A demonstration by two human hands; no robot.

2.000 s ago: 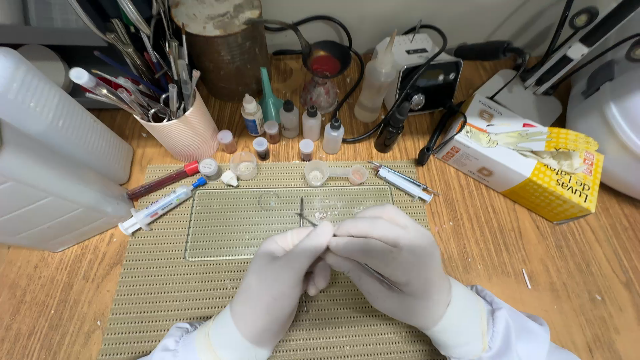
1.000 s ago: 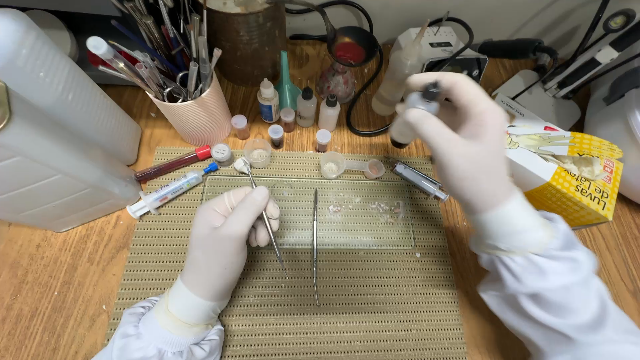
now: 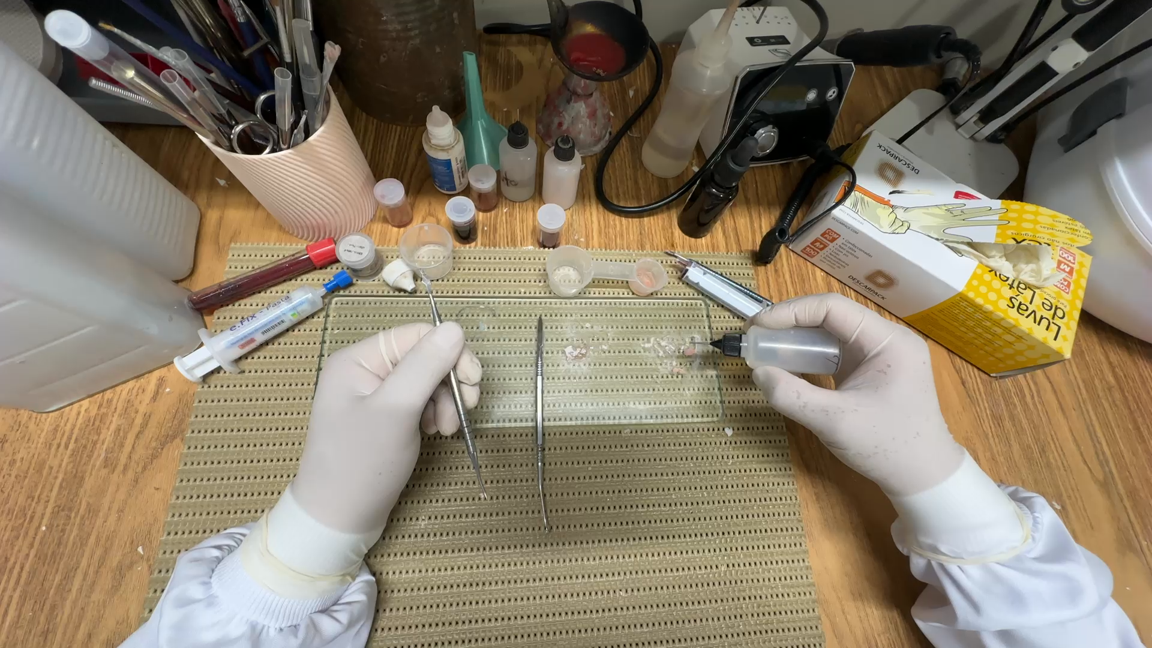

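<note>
My gloved left hand (image 3: 387,414) holds a thin metal dental instrument (image 3: 461,409) upright-slanted between thumb and fingers, over the left part of a clear glass slab (image 3: 630,409). A second double-ended metal dental instrument (image 3: 540,405) lies across the slab's front edge. In my gloved right hand (image 3: 855,387) is a small plastic dropper bottle (image 3: 792,350), tilted on its side, its dark needle tip pointing left at the slab's right end. Pinkish-white powder crumbs (image 3: 670,351) lie on the glass near that tip, with another small pile (image 3: 576,353) left of them.
A ribbed mat (image 3: 585,558) lies under the slab. Behind it stand small measuring cups (image 3: 569,272), capped vials (image 3: 462,219) and dropper bottles (image 3: 562,173). Syringes (image 3: 261,326) lie at the left, a glove box (image 3: 954,261) at the right. A pink cup (image 3: 297,184) holds tools.
Two seconds ago both hands were together over the mat. My right hand has since picked up a dropper bottle and brought it down to the slab's right end; one metal instrument now lies on the slab.
</note>
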